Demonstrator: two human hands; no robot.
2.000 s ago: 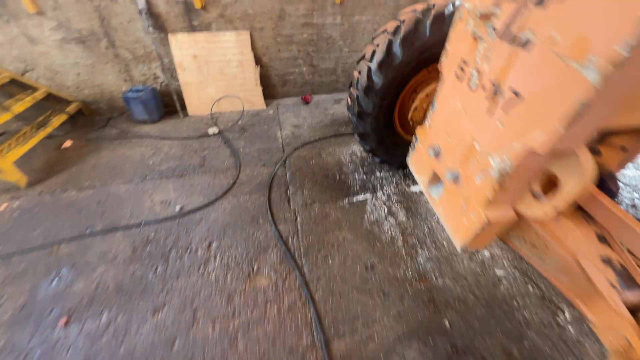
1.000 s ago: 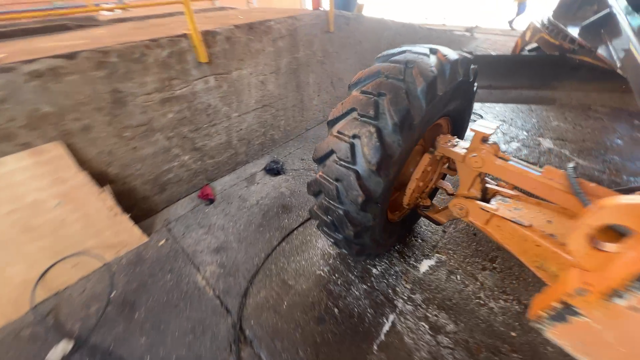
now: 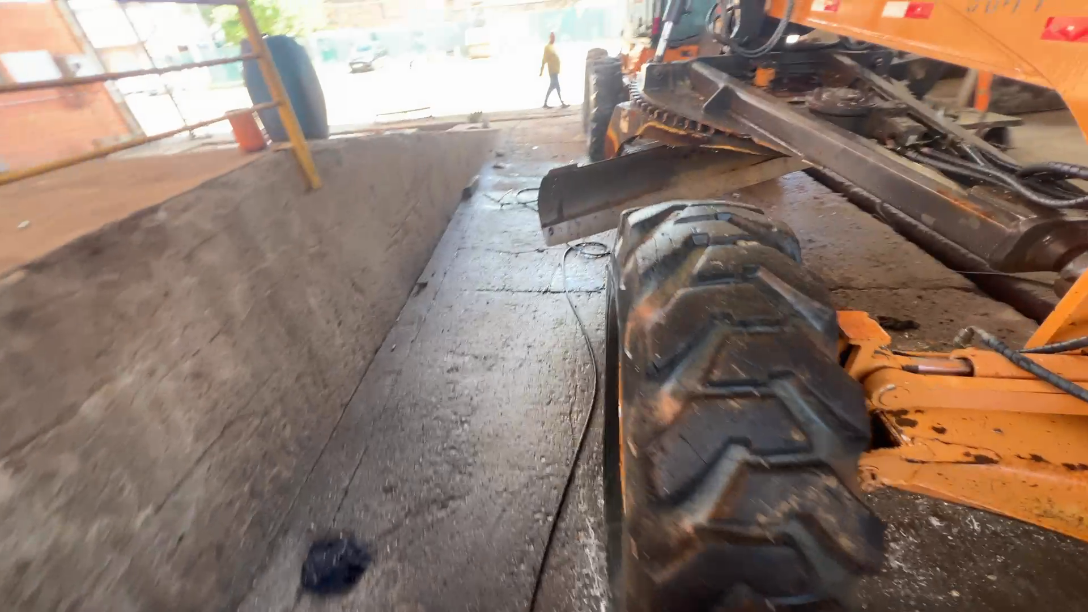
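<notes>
Neither my left hand nor my right hand shows in the head view. A large black lugged tyre (image 3: 739, 408) of an orange motor grader stands on the wet concrete floor, right of centre. Its orange front axle (image 3: 977, 425) runs off to the right. Behind the tyre, the grader's steel blade (image 3: 663, 187) sits at an angle under the dark drawbar frame (image 3: 850, 153). A black hose (image 3: 586, 374) lies along the floor left of the tyre, with a loop near the blade. A dark crumpled thing, perhaps a rag (image 3: 335, 563), rests at lower left.
A concrete wall (image 3: 212, 340) borders the floor on the left, with a yellow railing (image 3: 276, 93), a blue barrel (image 3: 289, 89) and an orange bucket (image 3: 246, 130) above it. A person (image 3: 552, 70) walks in the bright yard beyond. Wet floor (image 3: 459, 382) runs between wall and tyre.
The view has swung widely and moved closer to the tyre. The wooden board and the red thing by the wall, seen earlier, are out of view; the blade and walking person now show plainly.
</notes>
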